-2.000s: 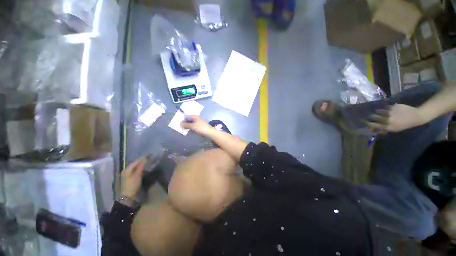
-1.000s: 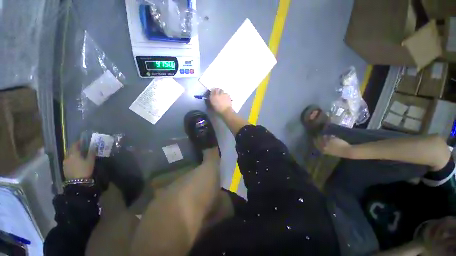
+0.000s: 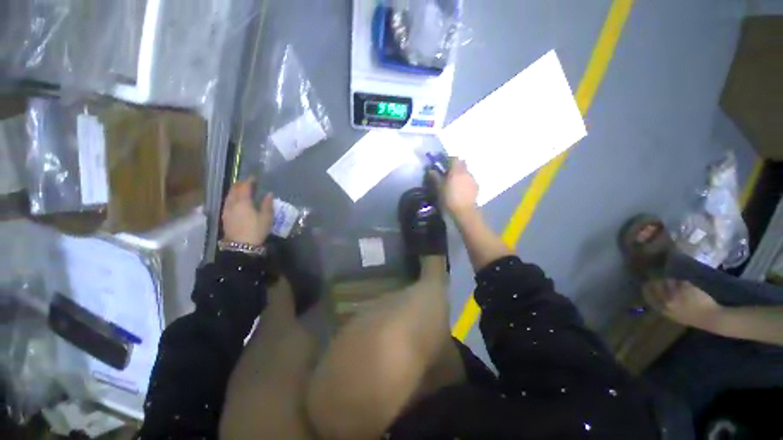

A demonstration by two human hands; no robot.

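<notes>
The digital scale stands on the floor with its display lit green. A blue tray on it holds a clear bag of small dark and silvery parts. My right hand grips a blue pen just below the scale, by the corner of a large white sheet. My left hand is at the left, its thumb against a small clear bag with a printed label; whether it holds the bag is unclear. A printed white slip lies below the scale.
A clear bag with a white label lies left of the scale. A small tag lies between my legs. Cartons and a dark device on papers are at left. Another person's hand and a bagged bundle are at right.
The view has swung left, so everything sits further right. My right hand has moved from the slip below the scale to the large sheet's corner. My left hand stays at the left.
</notes>
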